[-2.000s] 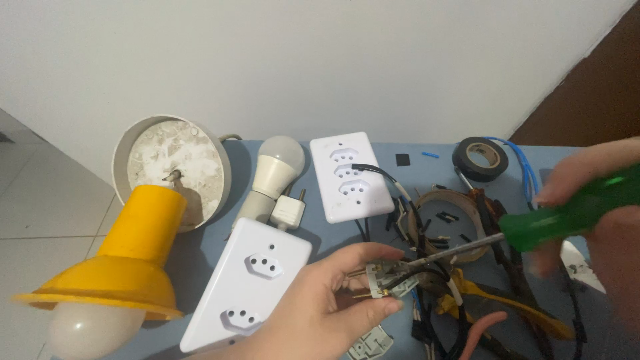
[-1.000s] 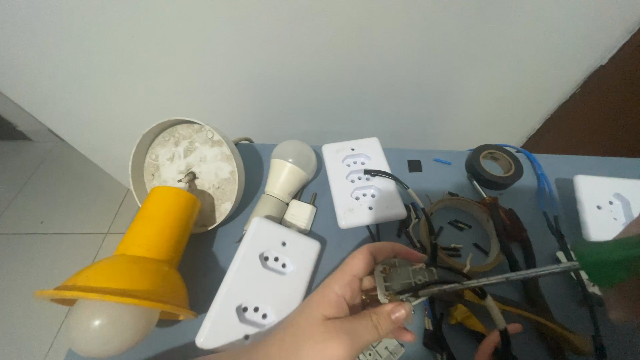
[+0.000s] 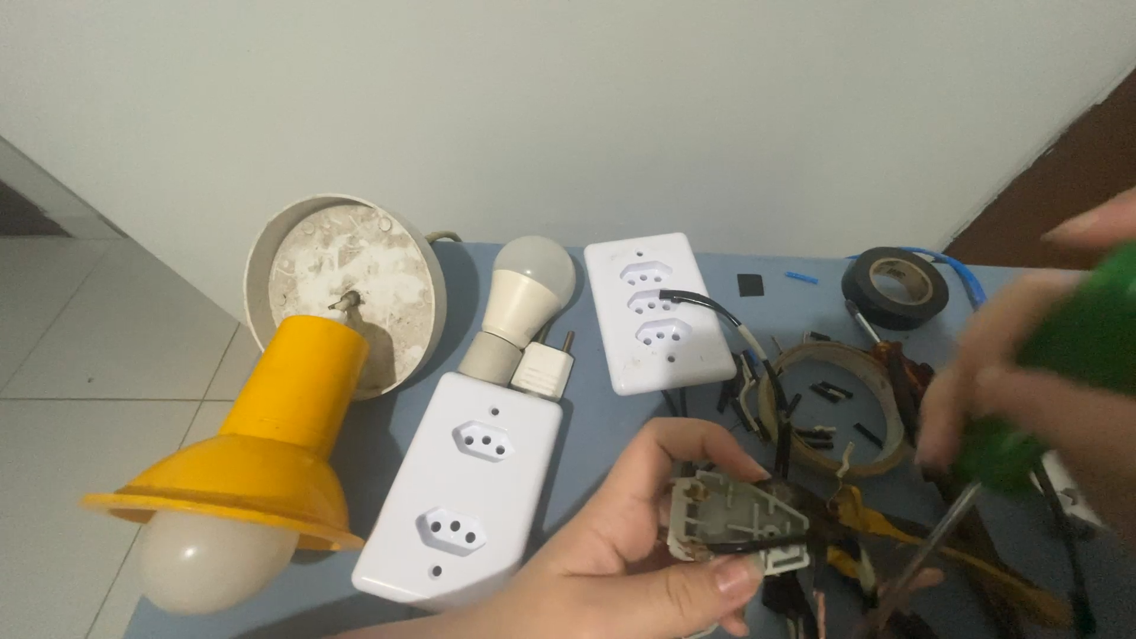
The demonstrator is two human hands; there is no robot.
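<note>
My left hand (image 3: pixel 657 541) grips an opened light-grey plastic electrical fitting (image 3: pixel 741 519) between thumb and fingers, with a dark cable running out of its right side. At the right edge my right hand (image 3: pixel 1003 382), blurred, is closed around the green handle of a screwdriver (image 3: pixel 998 448). The metal shaft slants down and left, to the right of the fitting and apart from it; its tip cannot be made out. Just above the left hand lies a white three-socket plate (image 3: pixel 692 364) with a black cable over it. A two-socket plate (image 3: pixel 479 484) lies left of the hand.
A yellow lamp (image 3: pixel 297 390) with a round base (image 3: pixel 408 293) stands at the left. Near it are an LED bulb (image 3: pixel 532 275) and a white plug adapter (image 3: pixel 543 368). Black tape (image 3: pixel 856 284), a beige tape ring (image 3: pixel 790 351) with cable scraps, and tangled wires lie at the right.
The screwdriver, earlier with its shaft reaching the fitting, now stands off to the right at a steeper slant. The fitting has been turned in my left hand, showing its flat inner face.
</note>
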